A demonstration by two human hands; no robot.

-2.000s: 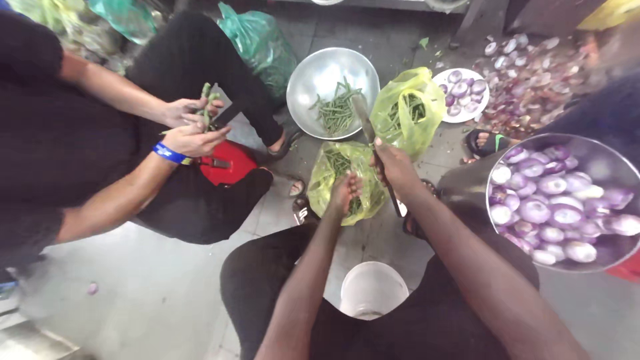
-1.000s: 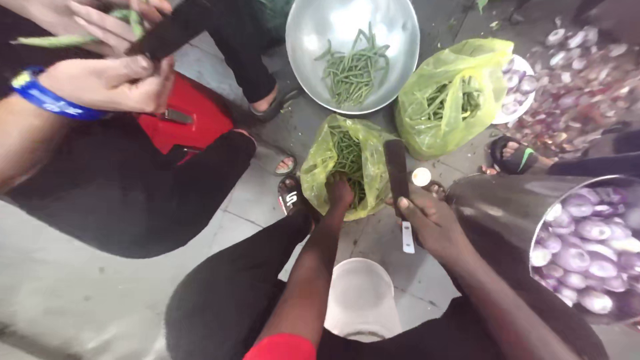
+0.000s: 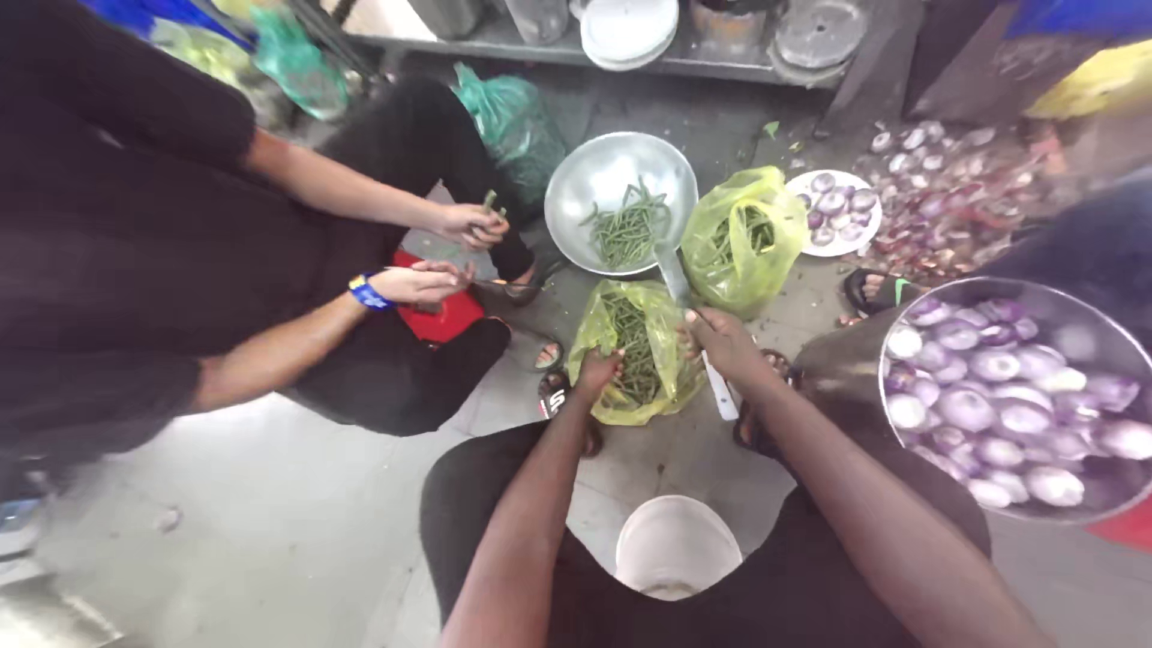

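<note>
My right hand is closed on a knife with a pale handle, its blade reaching up toward a metal bowl that holds green beans. My left hand is at the left side of an open yellow plastic bag full of green beans; the fingers are partly curled, and whether they grip the bag or beans is unclear. My right fingers are beside the bag's right edge. A second yellow bag of beans stands beyond my right hand, beside the bowl.
A co-worker at left holds beans in one hand; their other hand is near a red object. A white bucket stands between my legs. At right are a pot of peeled onions, a plate of onions and scattered peels.
My left hand was down inside the near bag one second ago and is now at its left side. The knife stays in my right hand. The view has shifted markedly.
</note>
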